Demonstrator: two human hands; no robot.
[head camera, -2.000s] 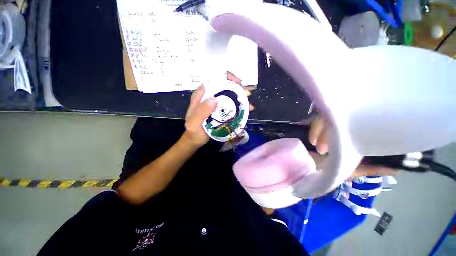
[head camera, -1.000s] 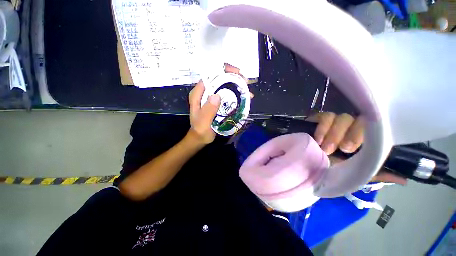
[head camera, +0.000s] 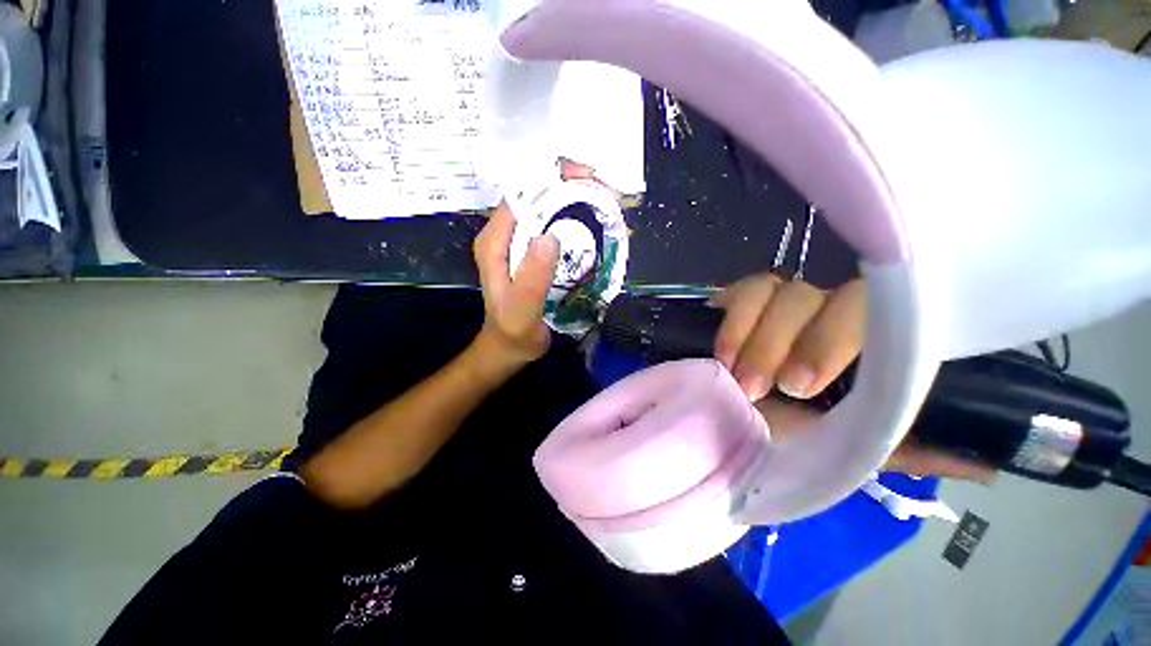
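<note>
My left hand (head camera: 515, 280) holds the open white ear cup housing (head camera: 543, 215) at the bench edge, thumb on the white disc inside. A green circuit board (head camera: 610, 268) shows along the cup's right side. My right hand (head camera: 789, 334) grips the black electric screwdriver (head camera: 1022, 416), partly behind the headband. Its front end is at the cup's lower right; the tip is too small to make out. The white headband with pink padding (head camera: 770, 95) arches over my right hand. The pink ear cushion (head camera: 650, 429) hangs in front of my body. A large white ear (head camera: 1022, 189) is at the right.
A handwritten sheet (head camera: 379, 114) on a brown board lies on the black mat (head camera: 202, 152). Thin metal tools (head camera: 795, 242) lie near the bench edge. A blue bin (head camera: 833, 543) stands below right. White tape or strips (head camera: 32, 177) are at the far left.
The screwdriver and my right hand have moved left, bringing its front end to the cup. The headband and pink cushion have shifted left too. My left hand still holds the cup.
</note>
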